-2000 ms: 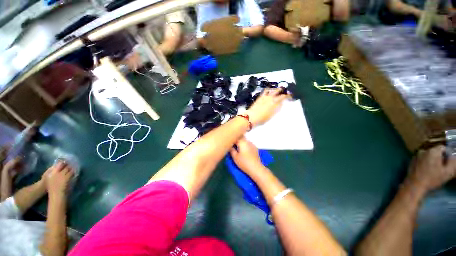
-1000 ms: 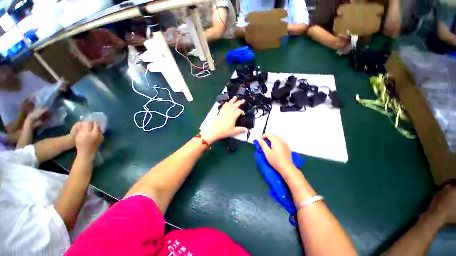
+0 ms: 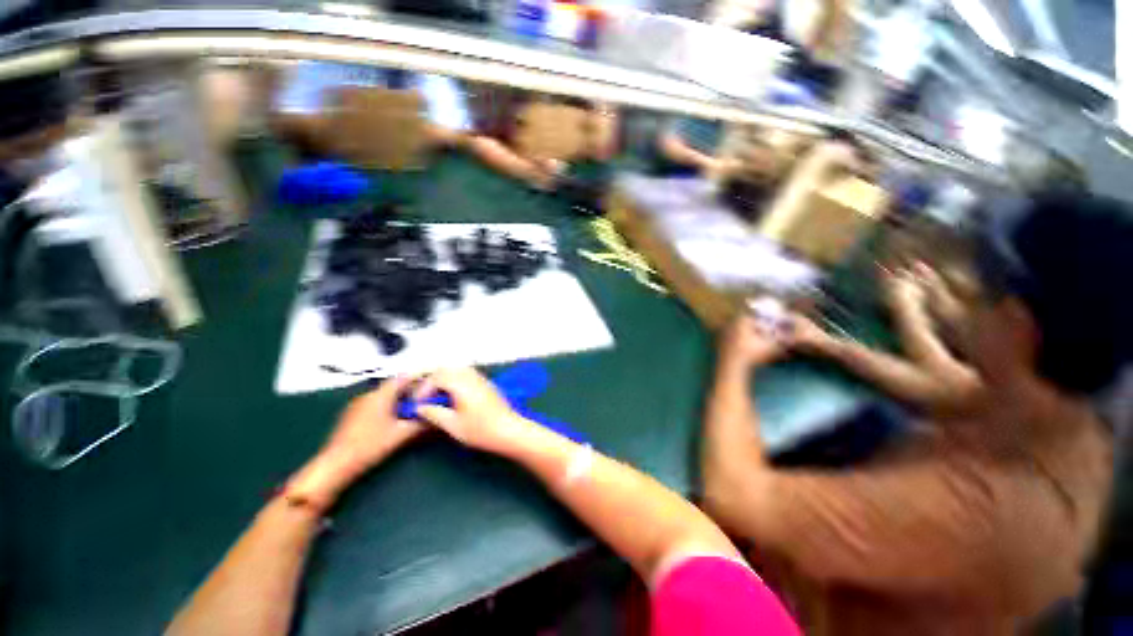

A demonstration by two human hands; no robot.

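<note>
My left hand (image 3: 368,430) and my right hand (image 3: 470,410) meet in front of the white board (image 3: 522,326). The blue cloth (image 3: 528,383) is in my right hand, bunched between the hands and trailing out to the right under it. My left hand's fingers are curled at the cloth; blur and the fingers hide whatever else it holds. Black power adapters (image 3: 373,280) with cords lie heaped on the left and back of the board.
A second blue cloth (image 3: 323,184) lies beyond the board. A white cord (image 3: 93,385) loops at left near shelf legs (image 3: 155,236). Yellow strings (image 3: 621,252) and a long carton (image 3: 696,242) are to the right. A person in brown (image 3: 907,509) sits at right; others sit opposite.
The view has swung to the right. My left hand has moved from the adapter heap to my right hand, and both are now together at the blue cloth.
</note>
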